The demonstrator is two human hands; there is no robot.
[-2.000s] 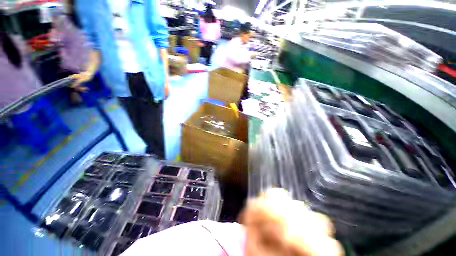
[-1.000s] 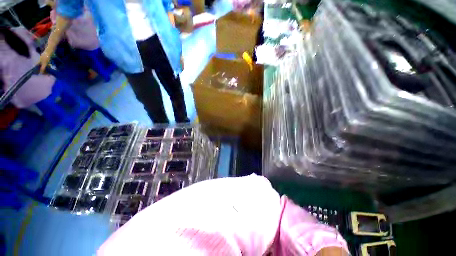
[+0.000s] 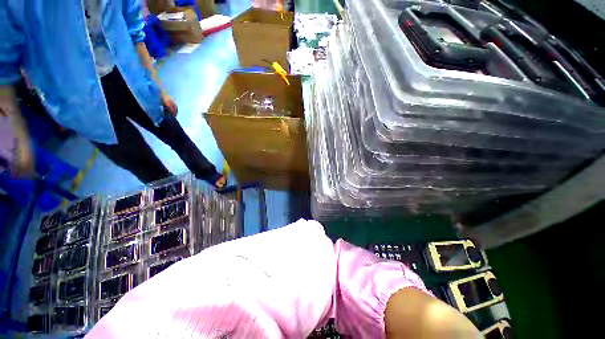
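Note:
Open flip phones lie in a row on the green bench at the lower right, with gold-framed screens (image 3: 454,255) and black keypad halves (image 3: 393,254). My left arm, in a pink sleeve, crosses the bottom of the picture and partly covers them. Its bare wrist runs out at the bottom edge, so my left hand is cut off and what it holds cannot be seen. My right hand is not in view. A tall pile of clear blister trays (image 3: 424,152) stands behind the phones, with dark housings (image 3: 441,40) in its top tray.
Stacked trays of dark phones (image 3: 123,255) stand at the lower left. An open carton (image 3: 259,142) holds clear scraps, with a yellow-handled thing at its rim. Another carton (image 3: 262,40) is behind. A person in a blue coat (image 3: 73,73) stands at the left. A pale post lies right.
The view has tilted down, bringing the gold-framed phones into sight. My blurred hand, seen two seconds ago, has left the picture; my sleeve now reaches across. The person in blue appears nearer the left edge.

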